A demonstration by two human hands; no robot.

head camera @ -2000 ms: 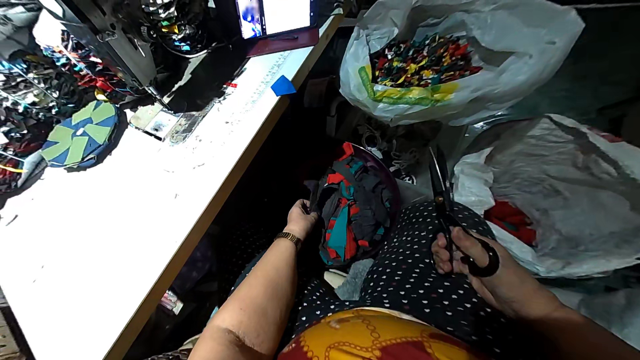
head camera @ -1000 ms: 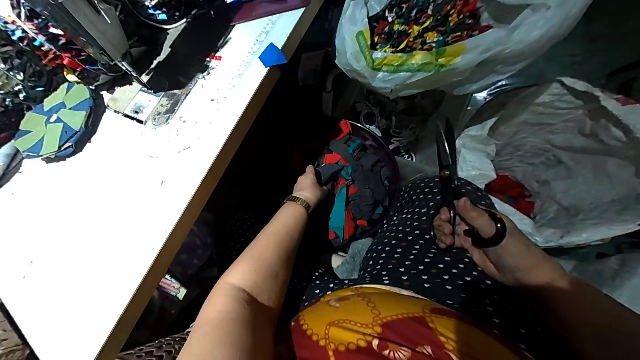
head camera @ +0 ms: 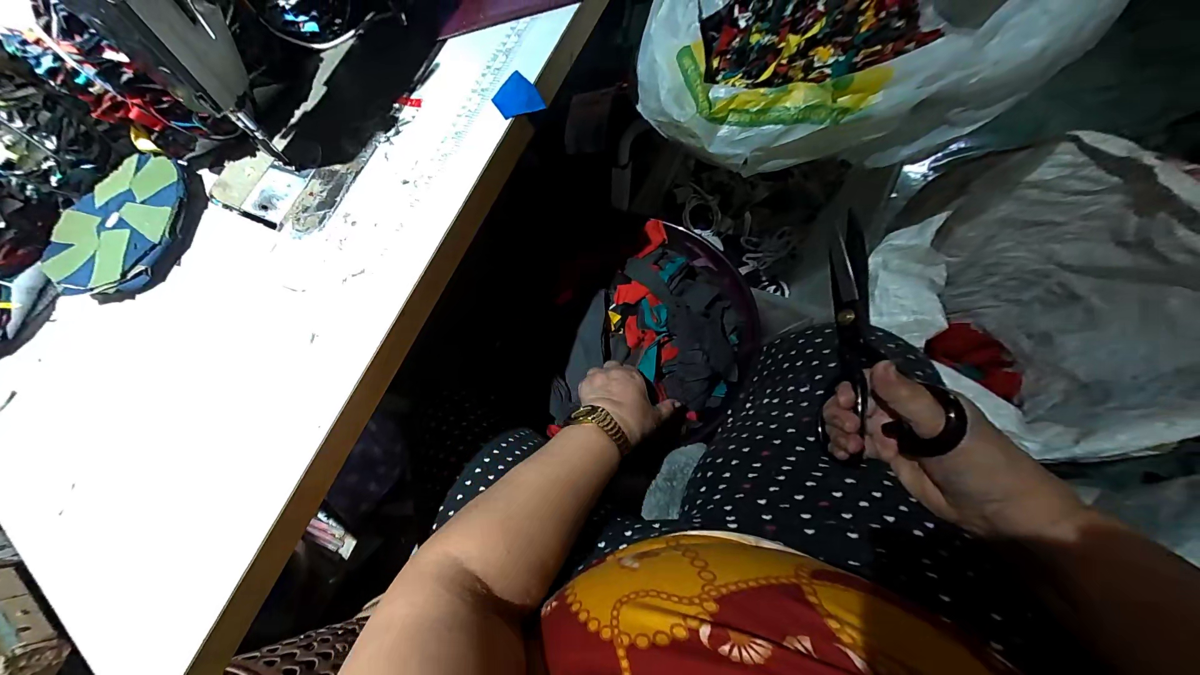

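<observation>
My left hand (head camera: 623, 401), with a gold watch at its wrist, is down at the near side of a basin (head camera: 747, 291) heaped with cloth scraps (head camera: 689, 319) in grey, red and teal. Its fingers touch the scraps; whether they grip any is hidden. In my right hand (head camera: 900, 427) is a pair of black-handled fabric scissors (head camera: 848, 314), held above my right knee with the blades pointing away from me and slightly apart. The basin stands low, just beyond my knees.
A white table (head camera: 281, 375) at left carries a sewing machine (head camera: 178, 56), a round blue-and-green patchwork piece (head camera: 117, 225) and a blue cloth scrap (head camera: 517, 96). A plastic bag of scraps (head camera: 778, 141) stands ahead; a white sack (head camera: 1106, 281) with red cloth (head camera: 975, 361) lies at right.
My left hand has moved from the left side of the scraps to their near edge. More red and grey pieces show at the left of the heap. The scissors remain in my right hand.
</observation>
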